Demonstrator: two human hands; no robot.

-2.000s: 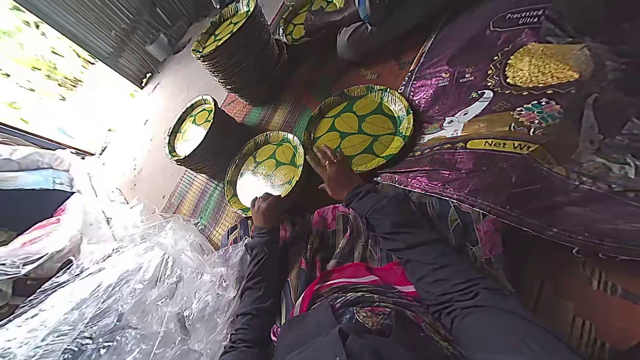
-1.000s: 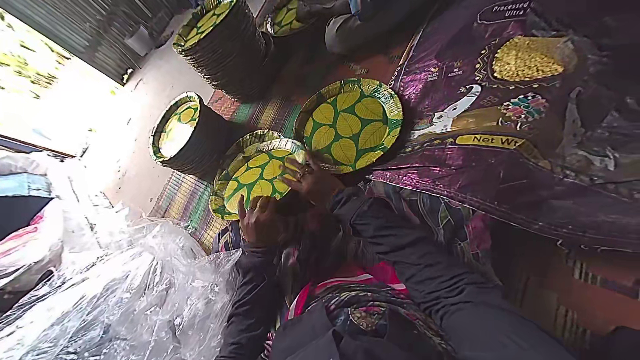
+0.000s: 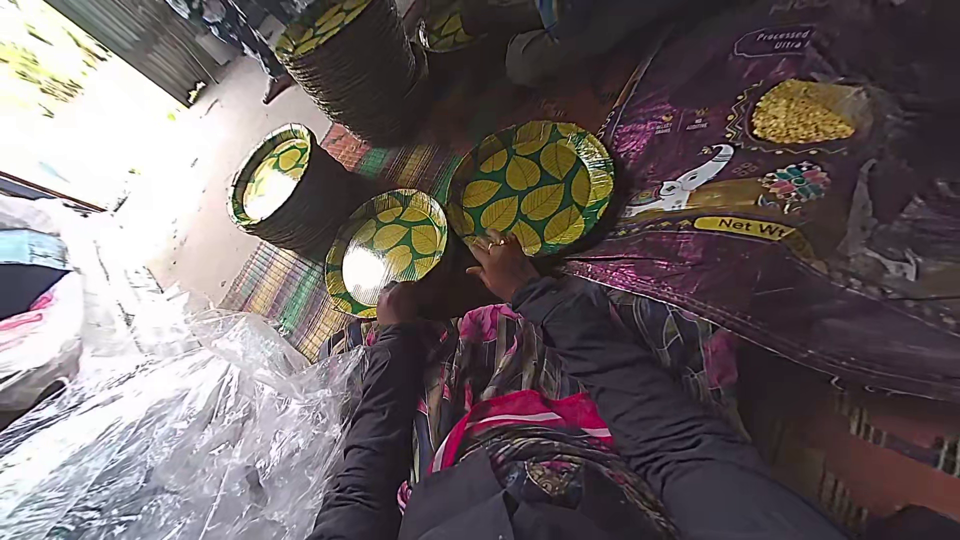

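My left hand is at the lower edge of a green plate with yellow leaves, atop a stack in front of me. Its fingers are dark and partly hidden, so its grip is unclear. My right hand, wearing a ring, has its fingers spread at the near edge of a larger leaf-patterned plate to the right. The two plates lie side by side. A stack of similar plates stands to the left, and a taller stack rises behind.
Clear plastic sheeting is heaped at the left. A purple printed sack covers the right side. Woven striped mat lies under the stacks. Another person's legs show at the top left, and more leaf-patterned plates are at the top.
One second ago both hands were together over the nearer plate. Now my right hand has moved right to the larger plate's edge, and my left is at the nearer plate's lower edge. A person's legs have appeared at top left.
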